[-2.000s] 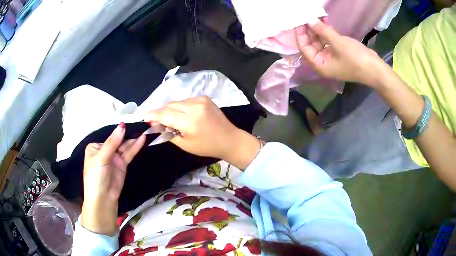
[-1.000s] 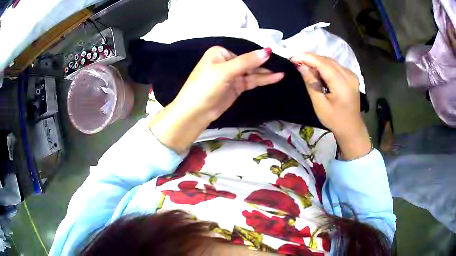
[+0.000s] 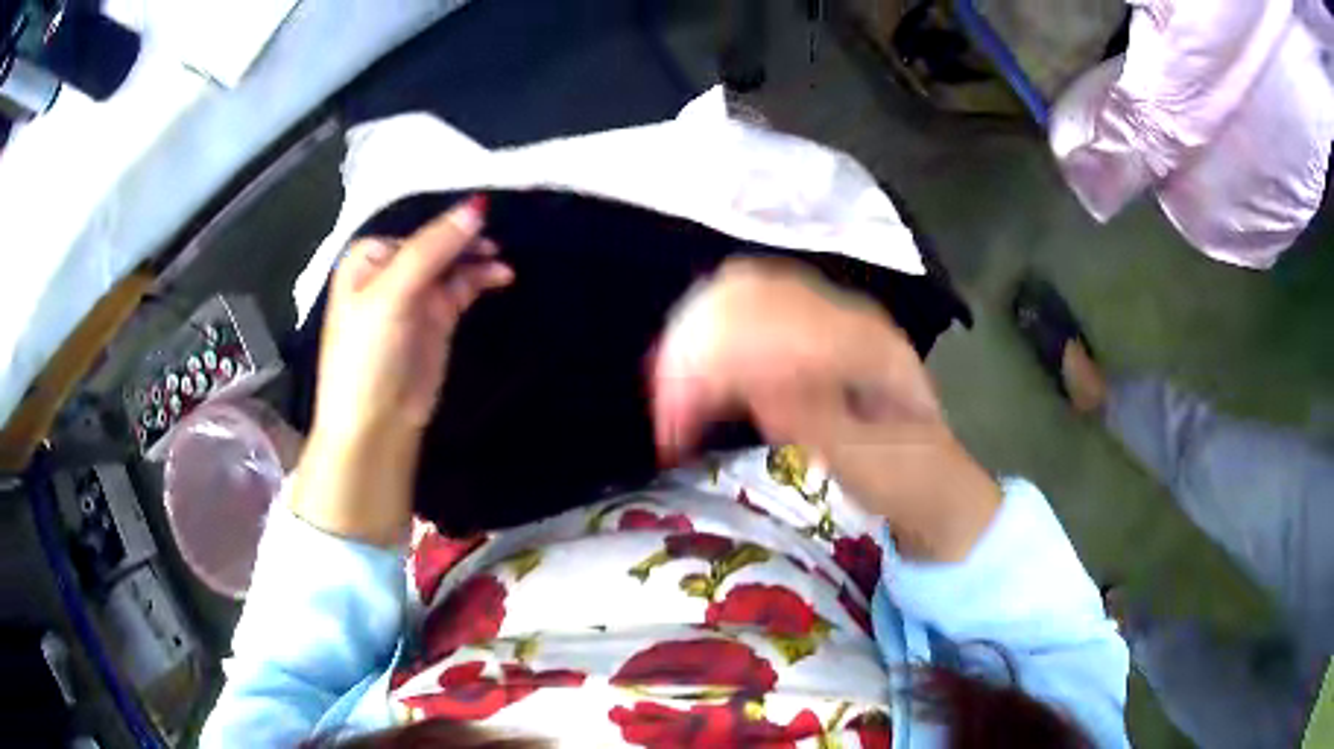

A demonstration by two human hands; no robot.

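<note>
The black garment piece (image 3: 563,351) lies across the lap, with white fabric (image 3: 658,176) showing beyond its far edge. My left hand (image 3: 395,322) is at the left part of the black cloth, thumb and fingers close together near the far edge; whether it pinches the cloth is unclear. My right hand (image 3: 790,359) is over the right part of the black cloth, blurred by motion, with its fingers curled. What it holds cannot be made out. No needle, thread or scissors can be told.
A pink waste basket (image 3: 220,498) and a grey box with round dark-and-red items (image 3: 198,373) are at the left. A white-covered table (image 3: 205,183) is upper left. Pink cloth (image 3: 1229,132) hangs upper right. Another person's leg (image 3: 1244,468) and shoe are at the right.
My right hand has moved away from my left hand and nearer my body. The silver blades seen in it two seconds ago no longer show. The other person's hand and the pink cloth have moved away right.
</note>
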